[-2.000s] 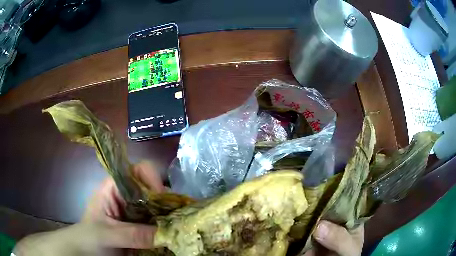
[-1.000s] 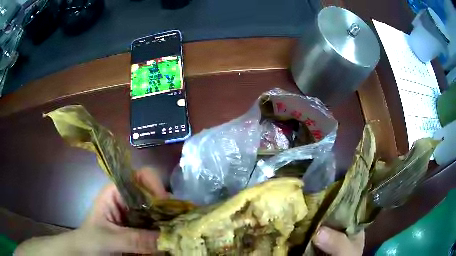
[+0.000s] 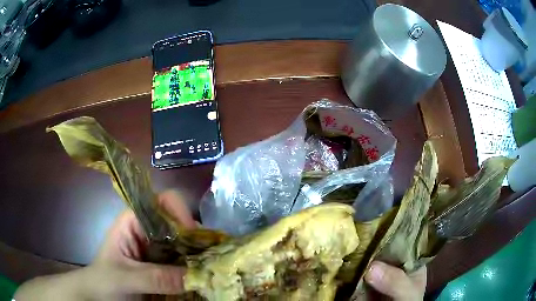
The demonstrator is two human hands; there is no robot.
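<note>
A bitten-open zongzi (image 3: 282, 258), pale yellow and glossy with brown and reddish bits in its hollow, is at the bottom centre, cut off by the lower edge. Brown-olive wrapping leaves (image 3: 405, 217) stick up on both sides of it. My left hand (image 3: 132, 258) is closed around the leaves at the left, its thumb against the rice. My right hand (image 3: 397, 282) grips the leaves at the right; mostly its thumb shows, and the rest is hidden or cut off by the lower edge.
A clear plastic bag (image 3: 258, 182) with red characters lies open behind the zongzi, dark pieces inside. A smartphone (image 3: 185, 126) shows a green video. A metal canister (image 3: 388, 64) stands behind right, by a white paper sheet (image 3: 479, 94) and white cup (image 3: 502, 44). Dark ware is top left.
The phone's picture has changed. The whole view has shifted slightly down and then back up. Both hands keep their hold on the leaves, with little visible movement.
</note>
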